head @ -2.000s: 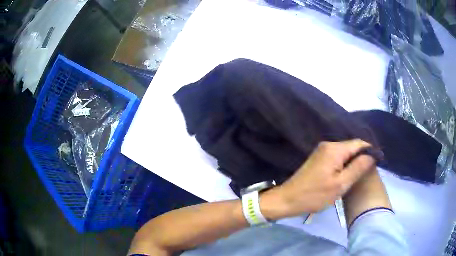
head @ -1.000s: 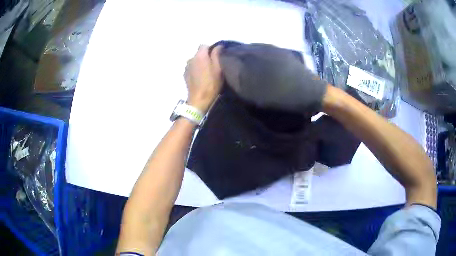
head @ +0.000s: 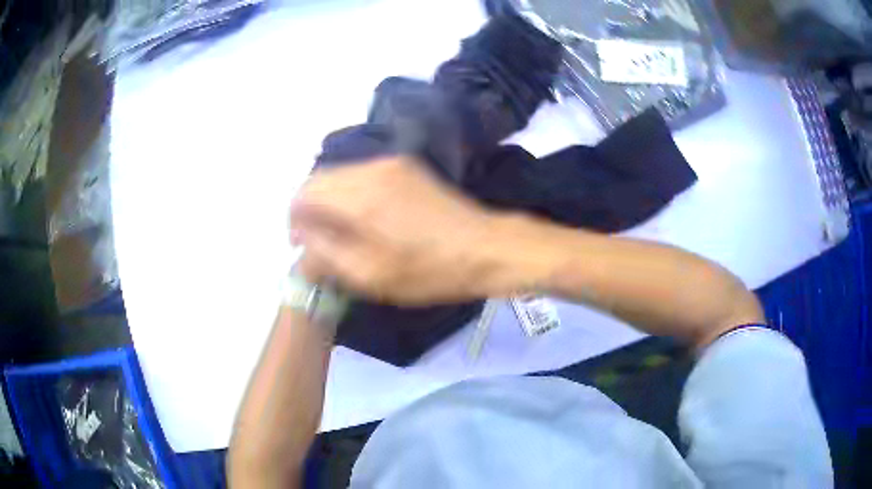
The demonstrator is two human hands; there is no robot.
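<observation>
A dark jacket [head: 574,186] lies bunched on the white table, one sleeve towards the right and one part towards the back. My right hand [head: 392,229] is blurred and reaches across to the jacket's left side, fingers curled; its grip on the cloth is unclear. My left hand [head: 311,256], with a watch at the wrist, is mostly hidden beneath the right hand, so its grip does not show. White hang tags [head: 537,315] lie at the jacket's near edge.
A bagged garment with a barcode sticker [head: 643,63] lies at the back right. A dotted sticker sheet [head: 815,129] is at the right edge. A blue crate [head: 67,368] stands lower left, a brown carton [head: 76,181] at left. More blue plastic shows lower right.
My right hand has moved left out of the cloth and over my left hand. The raised cloth has come down and bunched; a sleeve now points right. The view has shifted.
</observation>
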